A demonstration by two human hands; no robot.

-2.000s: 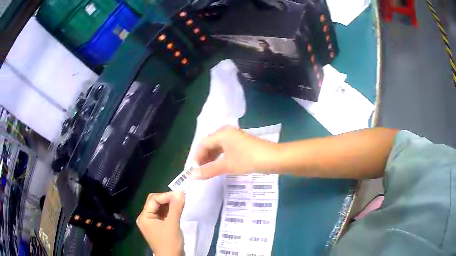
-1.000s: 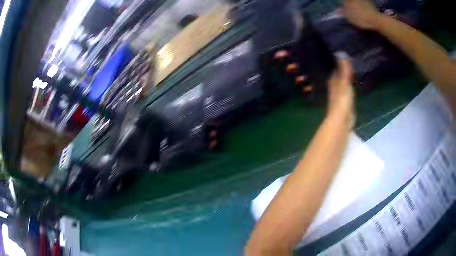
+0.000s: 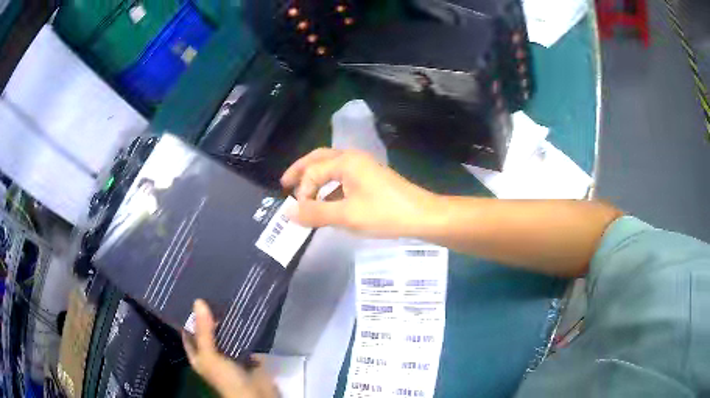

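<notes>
A black retail box (image 3: 195,233) is tilted in front of me, its broad face with white text and a photo towards me. My left hand (image 3: 222,361) grips its lower edge, thumb on the face. My right hand (image 3: 342,190) pinches a white barcode label (image 3: 284,233) at the box's right edge, beside small white marks. The label lies against or just over the face; I cannot tell how much of it is stuck. A label sheet (image 3: 397,326) with rows of barcodes lies on the bench, right of blank white backing paper (image 3: 311,311).
Stacked black boxes (image 3: 436,101) with orange dots stand at the far side. Loose white sheets (image 3: 537,167) lie near the bench's right edge. More black boxes (image 3: 132,350) lie left, under and beyond the held box. Green and blue totes (image 3: 167,54) stand upper left; a red stool (image 3: 623,19) is upper right.
Two seconds ago both hands held only the label over the backing paper. The view swung across the boxes and back. Now my left hand holds a box and the label is at its face.
</notes>
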